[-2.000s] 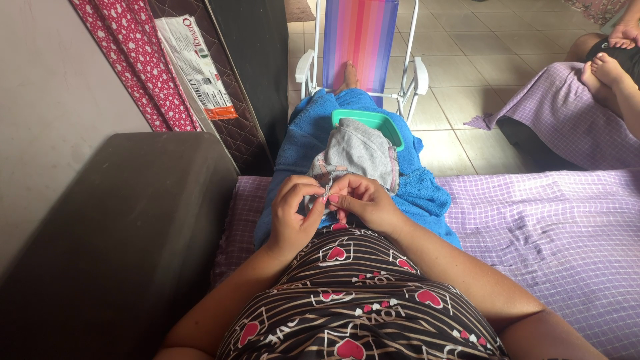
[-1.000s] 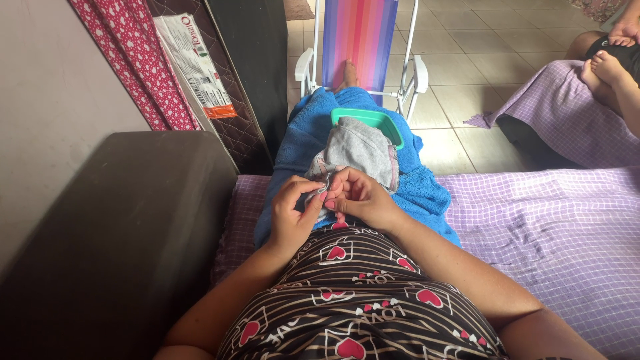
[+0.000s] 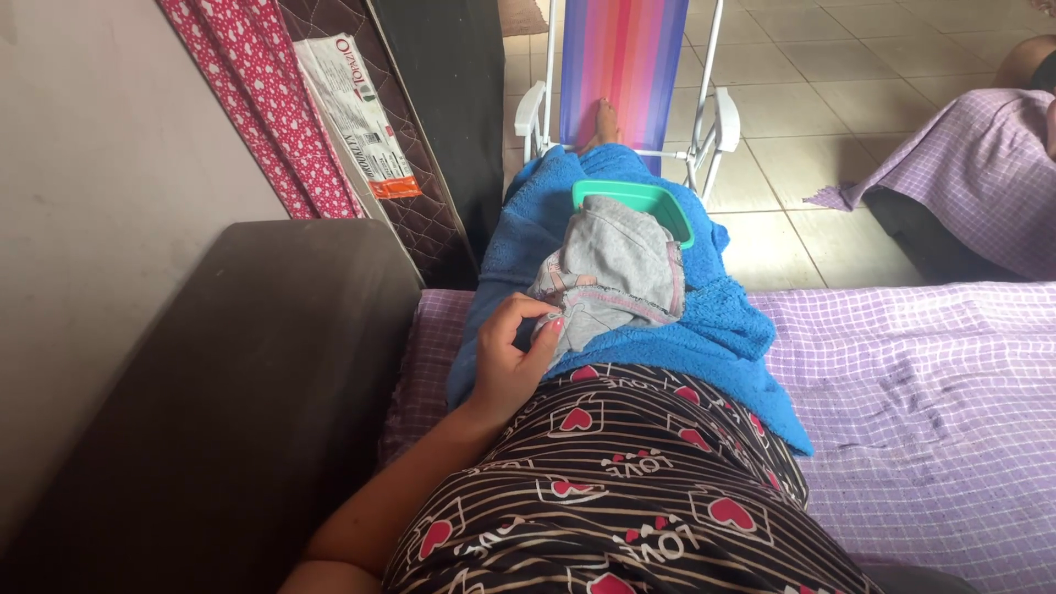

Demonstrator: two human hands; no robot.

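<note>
My left hand (image 3: pixel 513 351) pinches the edge of a grey cloth garment (image 3: pixel 623 247) between thumb and forefinger, near a pinkish seam. The garment lies bunched over my lap, and its far part covers the near side of a green plastic tub (image 3: pixel 635 191). Both rest on a blue towel (image 3: pixel 528 206) spread over my legs. Whether a needle or thread is at my fingertips is too small to tell. My right hand is out of view.
A folding chair (image 3: pixel 623 49) with a striped seat stands ahead, a bare foot on it. At left are a dark sofa armrest (image 3: pixel 272 330) and a red heart-print curtain (image 3: pixel 264 107). A purple checked cover (image 3: pixel 907 371) lies under me; another person's limb shows at upper right.
My right hand has left the garment and gone out of view; earlier both hands met at its edge. My left hand still pinches the cloth. The other person's hand and feet no longer show clearly.
</note>
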